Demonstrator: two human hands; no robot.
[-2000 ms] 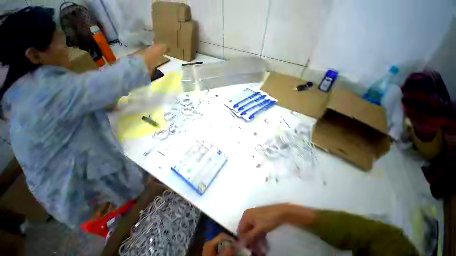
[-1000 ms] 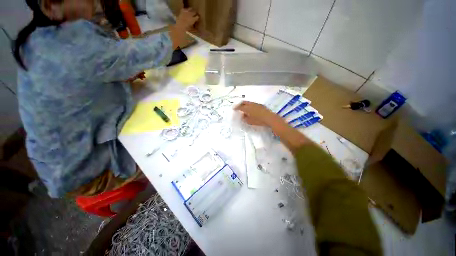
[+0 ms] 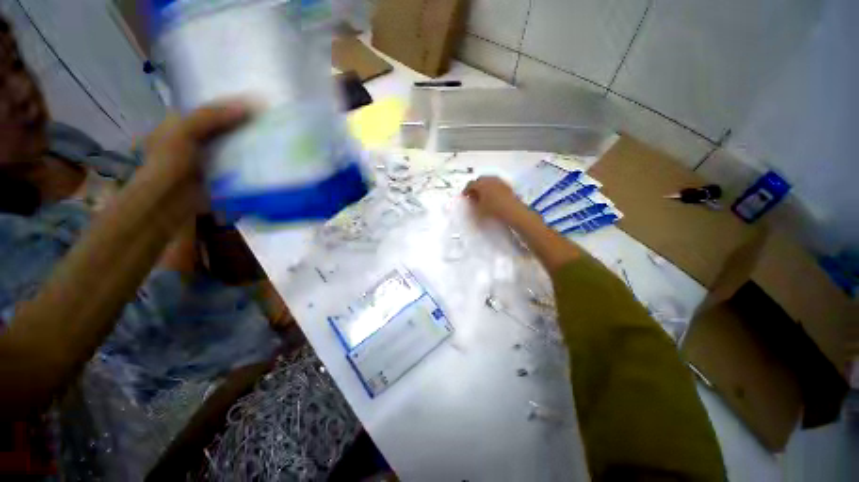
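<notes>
My right hand, in an olive sleeve, reaches over the table, fingertips closed together beside scattered white cables. A faint clear shape lies below it; what it holds, if anything, is unclear. Two white retail boxes with blue edges overlap near the front edge. A fan of blue-ended boxes lies right of my hand. At upper left, a bare, sleeveless-looking forearm from the left edge holds large, blurred white-and-blue packaging close to the camera; it appears to be another person's. My left hand is not seen.
Open brown carton at right. Flat cardboard, keys and a blue box lie behind it. A long clear tray stands by the wall. Coiled cables fill a container below the table. Another person sits at left.
The forearm with the white-and-blue packaging has come into view at upper left, covering much of the seated person. My right hand came up from the near edge earlier and stays over the table.
</notes>
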